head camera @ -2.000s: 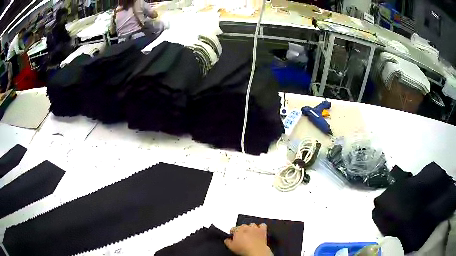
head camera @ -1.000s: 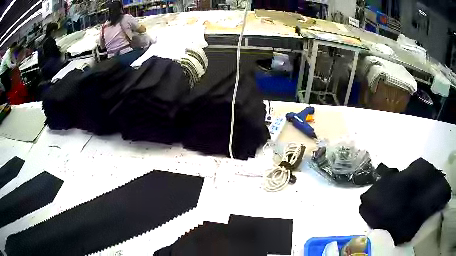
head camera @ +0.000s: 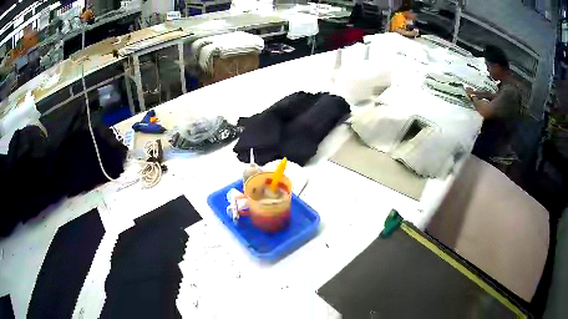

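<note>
No hand of mine is in the picture. Nearest in front of me, a blue tray [head camera: 299, 238] sits on the white table [head camera: 236, 293]. An orange-red glue pot [head camera: 271, 215] stands in it, with the yellow-orange handle of a glue brush [head camera: 279, 172] sticking up. White scrap [head camera: 234, 202] and a pale item with a thin upright tip [head camera: 250, 169] are beside the pot. Black cut pieces [head camera: 146, 268] with jagged, stepped edges lie left of the tray, cut off by the lower edge. Another black band [head camera: 70, 261] lies further left.
A blue glue gun [head camera: 149, 124], coiled white cord [head camera: 151, 168], clear plastic bag [head camera: 202, 134] and folded black pile [head camera: 293, 124] lie behind the tray. White piles [head camera: 436, 140] are at the right. A dark flat sheet [head camera: 411, 274] with a yellow-edged strip lies lower right. A person [head camera: 501, 99] is beyond.
The view has swung to the right, bringing the whole tray, white piles and dark sheet into sight. A hand lay on the black pieces two seconds ago and is now out of the picture.
</note>
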